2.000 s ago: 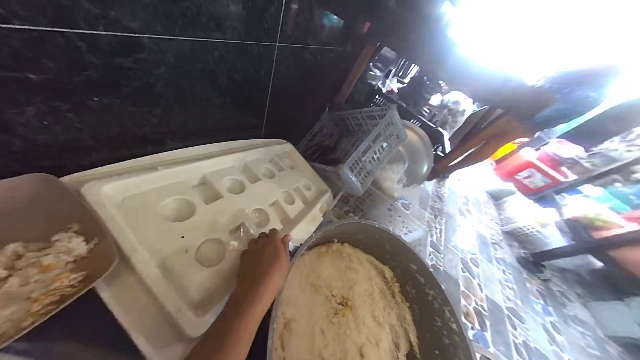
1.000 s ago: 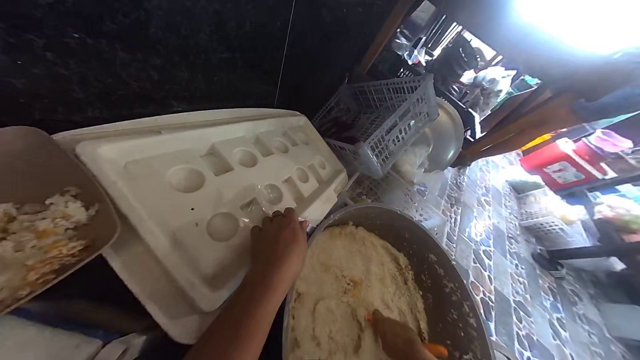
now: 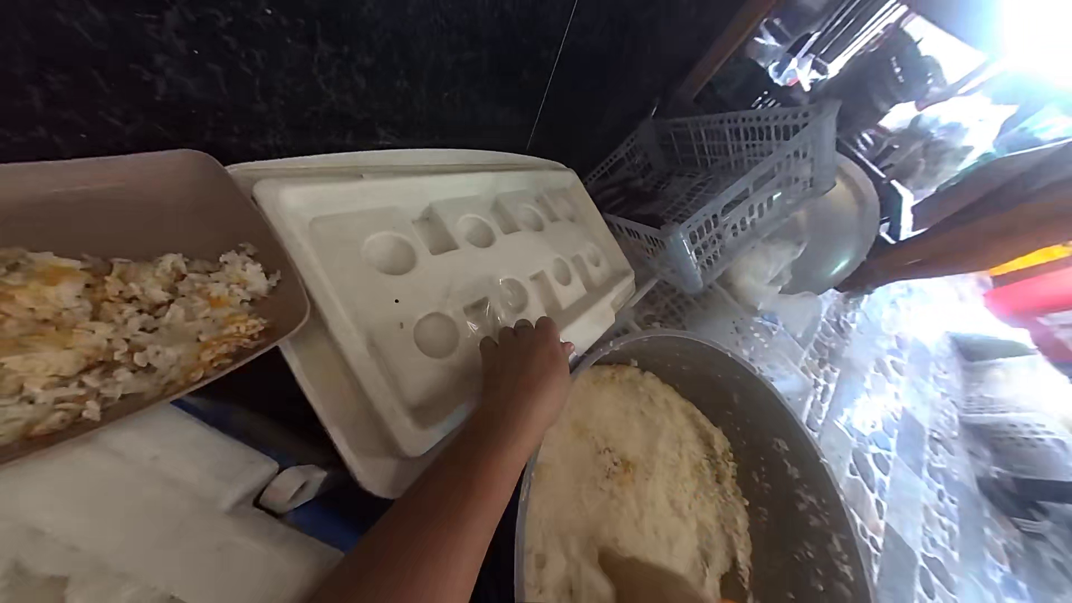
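My left hand (image 3: 528,364) is over a white moulded lid (image 3: 360,301) with round and square recesses, its fingers curled on a piece of clear plastic (image 3: 496,308). Beside it, at the lower centre, stands a large grey round tub (image 3: 787,469) with a pale, grainy food mass (image 3: 628,469) inside. Only a blurred part of my right hand (image 3: 645,579) shows at the bottom edge, over the food; its fingers are hidden. A sliver of something orange (image 3: 730,599) shows near it.
A brownish tub (image 3: 151,188) of white and orange food bits (image 3: 142,327) stands at left. White wrapped bundles (image 3: 159,477) lie below it. Behind the grey tub are a grey plastic crate (image 3: 737,197) and a round metal lid (image 3: 842,222). A dark tiled wall (image 3: 293,75) rises behind.
My right hand came into the tub with something orange by one second ago, and now mostly lies beyond the bottom edge. My left hand stays at the white lid.
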